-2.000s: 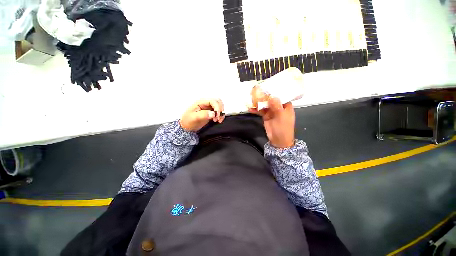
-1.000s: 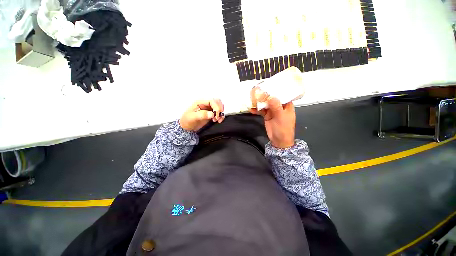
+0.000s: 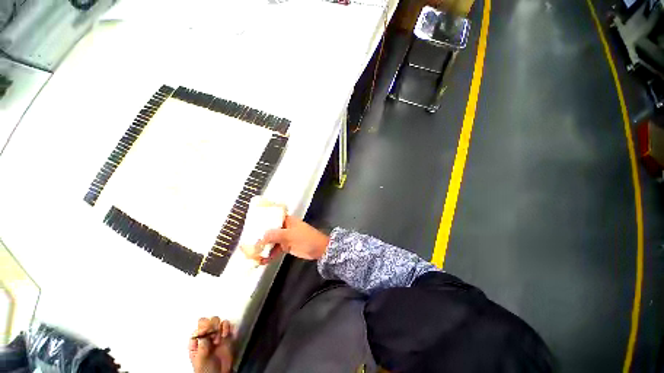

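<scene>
My left hand [image 3: 211,345] is at the bottom, over the table's near edge, with a small black strip [image 3: 207,334] pinched between the fingertips. My right hand [image 3: 287,239] is wrapped around a whitish glue bottle [image 3: 263,221], tilted, with its pale nozzle pointing down toward the near side. The bottle is beside the near right corner of the layout board [image 3: 182,175], which looks white in glare. Rows of black tabs [image 3: 153,241] line all four edges of the board.
The white table [image 3: 313,138] runs away to the upper right. Black strips [image 3: 98,362] and a clear plastic bag [image 3: 54,350] are at the bottom left. A metal-legged stool [image 3: 441,29] stands on the grey floor beyond the table, near a yellow line [image 3: 466,138].
The view has swung to the right and tilted, so the whole board and more floor show. The left hand still pinches the strip and the right hand still holds the bottle.
</scene>
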